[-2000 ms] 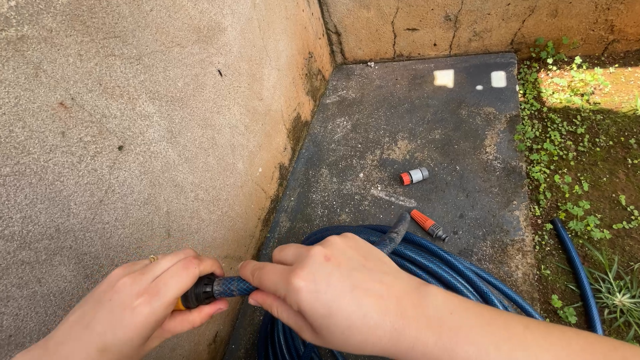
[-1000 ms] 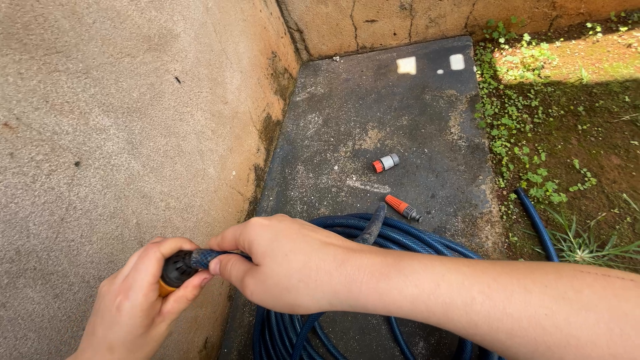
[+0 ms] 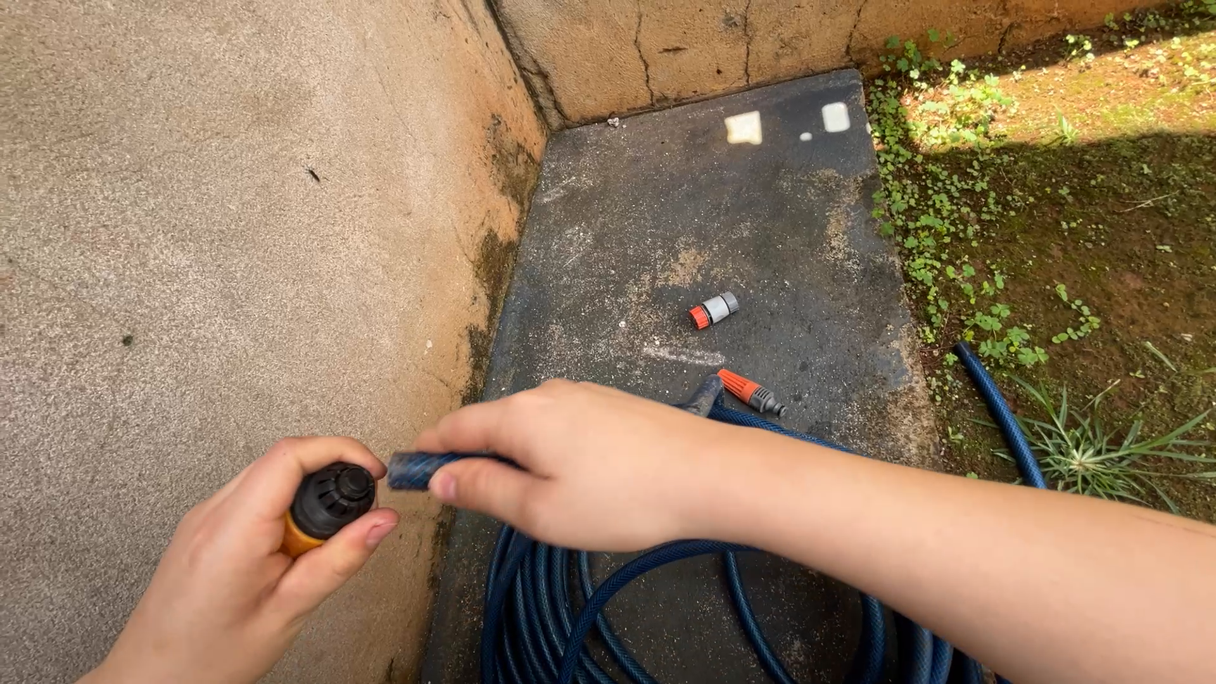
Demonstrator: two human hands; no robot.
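My left hand [image 3: 252,551] grips a black and yellow hose fitting [image 3: 332,502], its black end turned toward the camera. Close to its right, my right hand [image 3: 579,465] pinches the cut end of a blue braided garden hose [image 3: 413,470]; the hose end and the fitting are apart. Below my right forearm lies the blue hose coil [image 3: 541,608], partly hidden by the hand and arm. An orange and grey hose nozzle [image 3: 751,392] rests just beyond the coil. Farther off, a grey and orange hose connector [image 3: 714,311] lies on its side on the dark slab.
A rough plastered wall [image 3: 237,237] rises at the left, and a cracked wall [image 3: 703,47] closes the back. The dark concrete slab [image 3: 608,256] borders soil with small weeds. Another hose end [image 3: 997,404] lies on the soil at the right, beside a grass tuft [image 3: 1092,446].
The hose end has come away from the black and yellow fitting; before, the two were together between my hands. The connector and nozzle still lie on the slab.
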